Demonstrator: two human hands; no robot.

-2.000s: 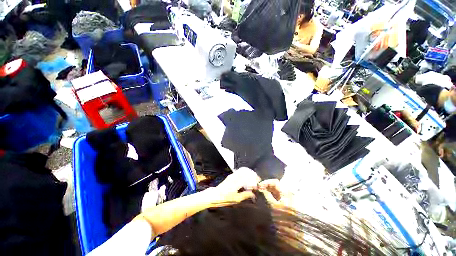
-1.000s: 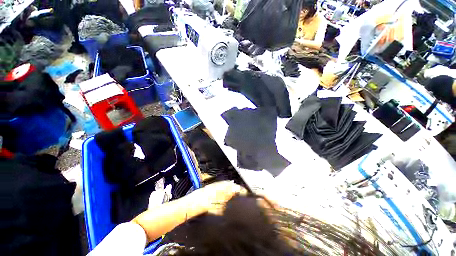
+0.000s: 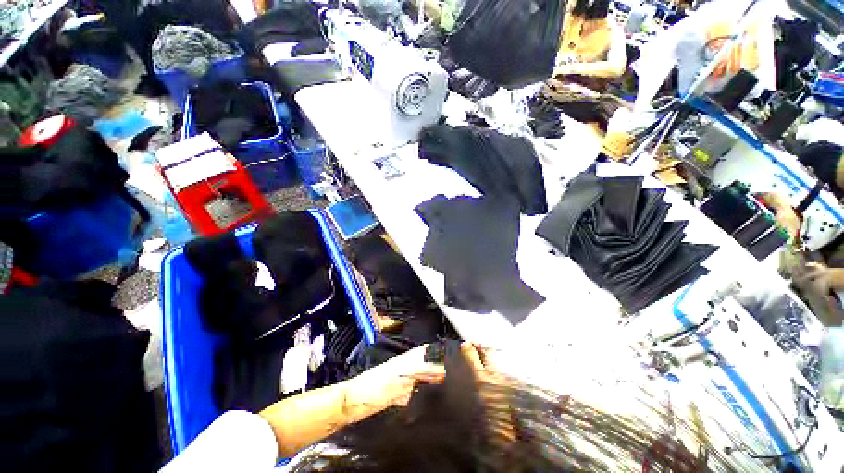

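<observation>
My left hand (image 3: 400, 377) is at the lower middle, by the near edge of the white table, its fingers on a small black cloth piece (image 3: 459, 368). My right hand (image 3: 481, 356) shows only as a few fingertips at the piece's other side; hair in front of the camera hides the rest. Loose black cut panels (image 3: 474, 254) lie on the table ahead, with a further black panel (image 3: 490, 162) behind them. A fanned stack of black panels (image 3: 629, 240) lies to their right.
A blue crate (image 3: 176, 369) with black pieces stands left of the table. A red stool (image 3: 217, 199) is behind it. A white sewing machine (image 3: 398, 83) stands at the far end, another machine (image 3: 731, 369) at the right. A person (image 3: 592, 42) sits at the back.
The view has shifted slightly left. One second ago my left hand was over the table edge and the cloth was hidden; now a black piece stands up between the fingers.
</observation>
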